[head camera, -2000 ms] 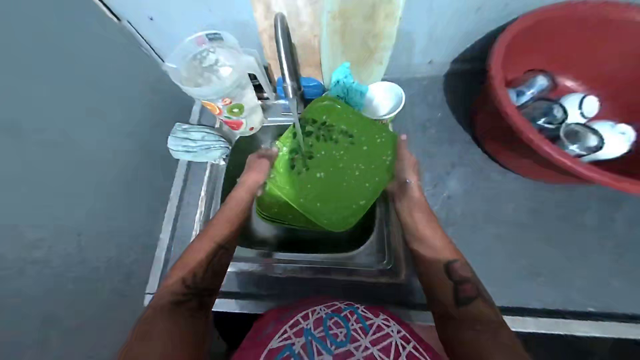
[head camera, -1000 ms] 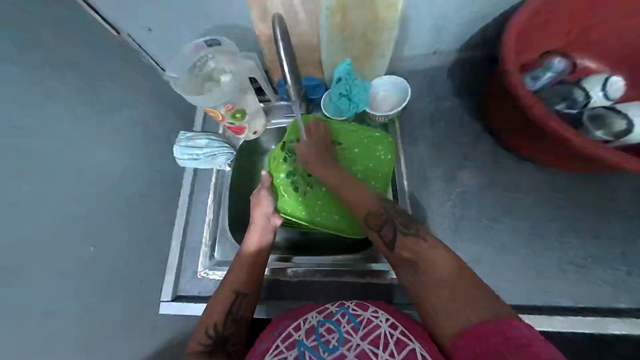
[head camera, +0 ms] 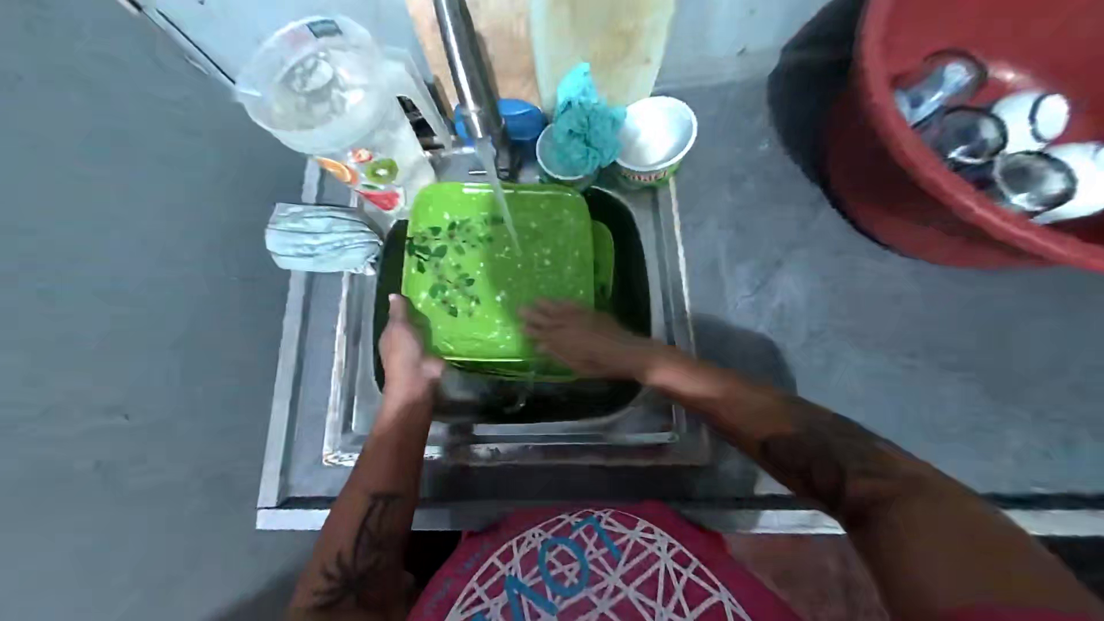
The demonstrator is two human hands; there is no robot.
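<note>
A square green plate with a dark leaf pattern [head camera: 500,259] lies on top of other green plates in the metal sink [head camera: 642,285]. Water runs onto it from the faucet [head camera: 470,78]. My left hand [head camera: 407,349] grips the plates' lower left edge, thumb on the rim side. Across the lower right of the top plate lies my right hand [head camera: 586,336], flat and blurred, with its fingers on the surface and nothing seen in it.
Behind the sink stand a clear plastic pitcher [head camera: 315,95], a white cup [head camera: 655,138], a teal mesh scrubber [head camera: 586,125] and a blue lid [head camera: 517,121]. A folded cloth [head camera: 321,237] lies left. A red basin [head camera: 871,164] with several glasses stands right.
My right hand has moved from the plate's upper part, under the faucet, to its lower right. Two seconds ago both hands held the plates by opposite sides, tilted; now they lie straighter in the sink.
</note>
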